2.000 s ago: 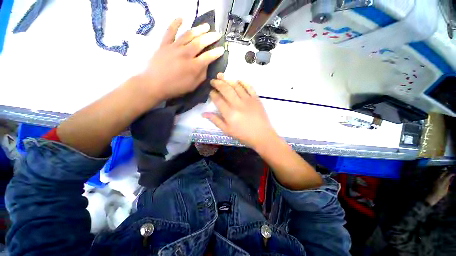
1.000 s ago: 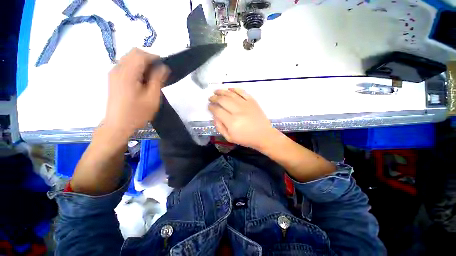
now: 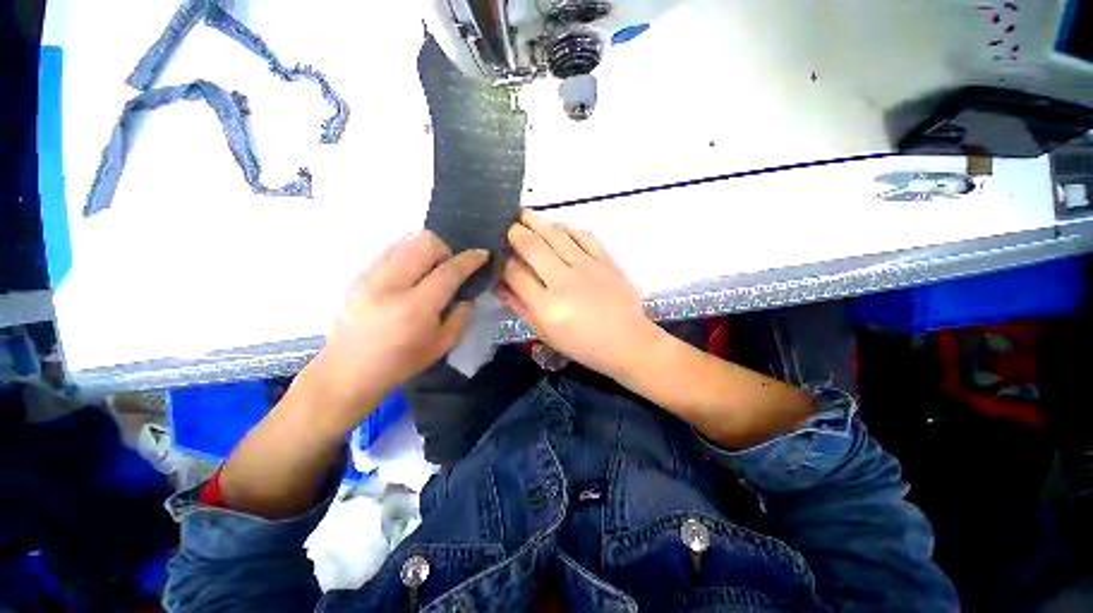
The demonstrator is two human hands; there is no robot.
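A dark grey curved fabric band (image 3: 477,156) lies flat on the white table, its upper right edge at the presser foot (image 3: 513,86) of the sewing machine. My left hand (image 3: 414,299) grips the band's near end, thumb on top. My right hand (image 3: 561,278) holds the band's right edge at the same end, fingertips close to my left thumb. A pale lining piece (image 3: 477,338) hangs from under the band between my hands, over the table's front edge. The fingertips under the fabric are hidden.
Denim scrap strips (image 3: 228,114) lie at the upper left. Thread snips (image 3: 923,186) and a black box (image 3: 989,123) are at the right. The table's ruler-marked front edge (image 3: 743,287) runs before my body. White cut pieces (image 3: 360,527) and a blue bin (image 3: 222,419) are below left.
The band, folded over and lifted by my left hand a second ago, now lies flat and lengthwise. My left hand has moved right and down to its near end, and my right hand now holds its edge.
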